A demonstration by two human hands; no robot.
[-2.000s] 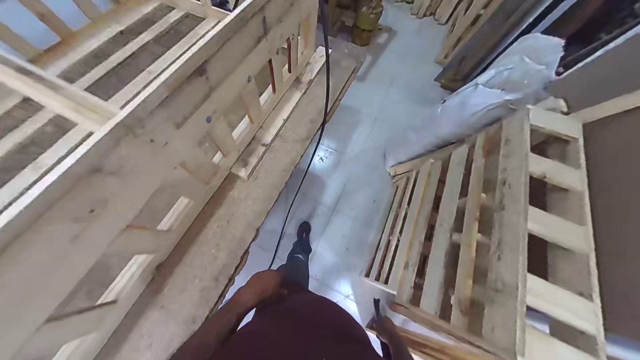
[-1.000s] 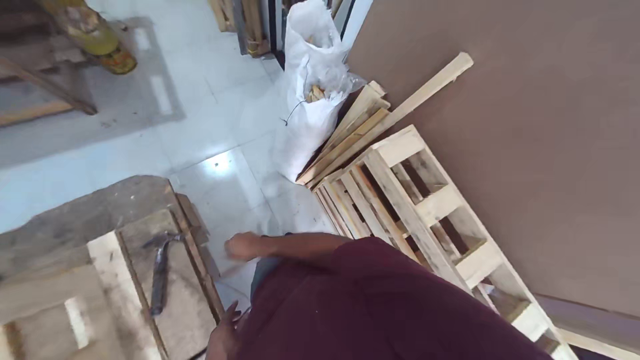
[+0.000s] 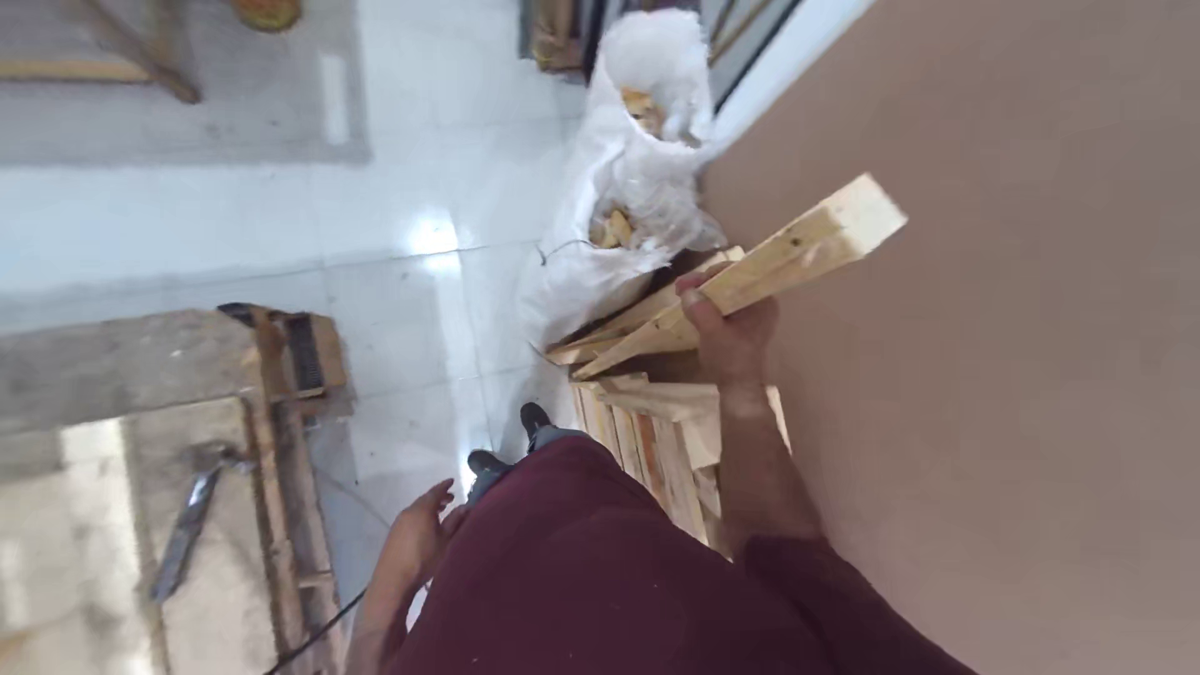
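Observation:
My right hand [image 3: 733,323] grips a long squared wooden board [image 3: 797,248] near its upper end. The board leans out from the wall side, its far tip pointing down toward the floor. More wooden boards [image 3: 647,314] lie just behind it, beside a white woven sack [image 3: 600,281]. Below the hand stands a slatted wooden frame [image 3: 647,441], partly hidden by my arm and shirt. My left hand [image 3: 422,530] hangs low beside my body with its fingers apart and nothing in it.
At the left is a wooden workbench [image 3: 56,375] with a hammer [image 3: 192,530] on it. A second open sack [image 3: 656,56] holds wood scraps. A brown wall [image 3: 1012,375] closes off the right side. A cable [image 3: 319,633] runs by the bench, and glossy tiles [image 3: 403,328] cover the floor.
My right hand has reached out to the boards by the sacks and taken hold of one, whose upper end is now raised. The view has moved closer to the sacks.

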